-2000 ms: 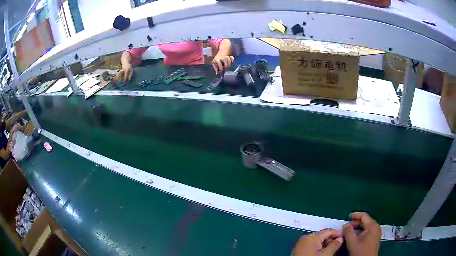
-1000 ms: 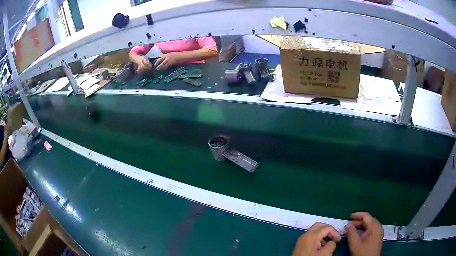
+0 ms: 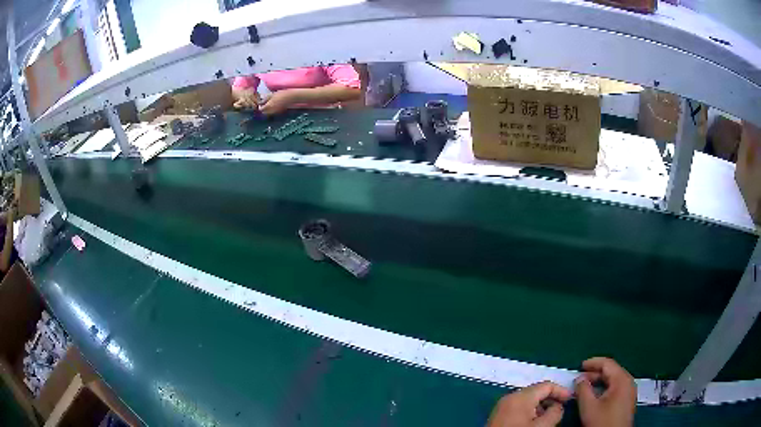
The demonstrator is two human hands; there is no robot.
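My left hand (image 3: 529, 406) and my right hand (image 3: 607, 394) are at the lower right, by the near white rail. Their fingertips come together at a small spot; whether they hold a small part there is too small to tell. A grey housing (image 3: 334, 249) with a round ring head and a flat handle lies on the green conveyor belt, left of and beyond my hands. Nothing touches it. Its handle points to the lower right.
A coworker in pink (image 3: 300, 86) works opposite, near green circuit boards (image 3: 292, 129) and several grey housings (image 3: 409, 125). A printed carton (image 3: 535, 125) stands on a white sheet. A white post (image 3: 724, 321) rises right of my hands. An open carton (image 3: 62, 388) is lower left.
The housing on the belt has moved left. The coworker's hands have come together and moved left of where they were. My hands have stayed in nearly the same place.
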